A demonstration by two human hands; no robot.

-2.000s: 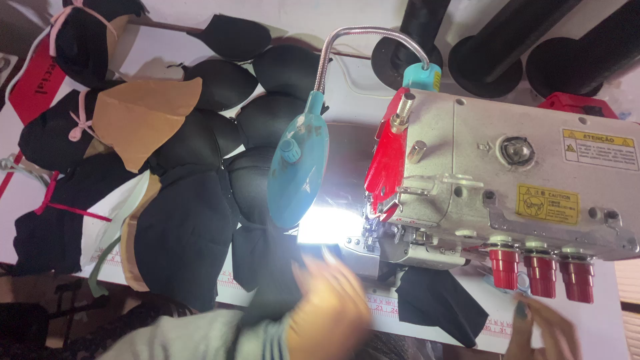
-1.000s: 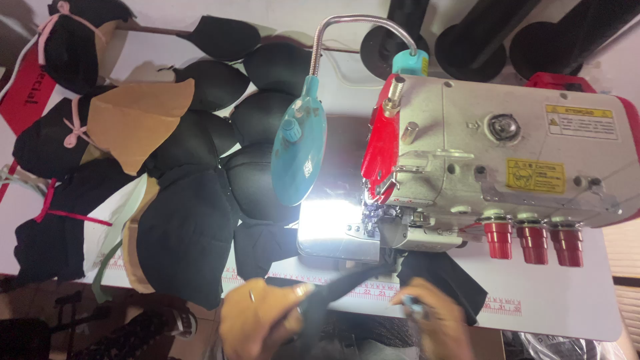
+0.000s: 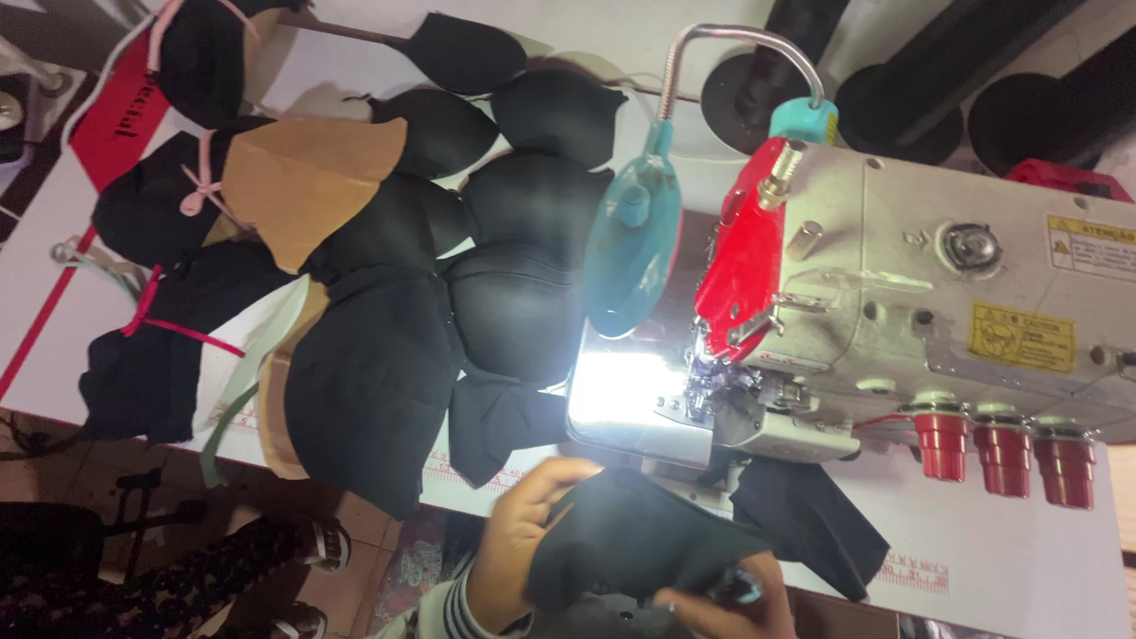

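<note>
Both hands hold a black bra cup piece (image 3: 639, 532) below the front edge of the sewing machine's bed. My left hand (image 3: 524, 524) grips its left side, with the thumb and fingers partly behind the fabric. On the lower right edge is my right hand (image 3: 737, 595), blurred, with something small and light blue at its fingers. The overlock sewing machine (image 3: 896, 266) has a red cover (image 3: 745, 266), and a blue lamp (image 3: 632, 240) lights its metal plate (image 3: 630, 390). Another black fabric piece (image 3: 808, 524) lies on the table just right of the held cup.
Several black bra cups (image 3: 515, 311) cover the table's left half, with a tan piece (image 3: 311, 182) on top. A pink cord (image 3: 191, 333) and a green strip (image 3: 235, 417) lie among them. Red tension knobs (image 3: 1003, 453) jut from the machine. A person's sandalled foot (image 3: 327, 543) shows below left.
The black piece, stretched as a narrow strip between both hands one second ago, is now spread broad between them. Both hands were further apart two seconds ago, the right one by the red knobs.
</note>
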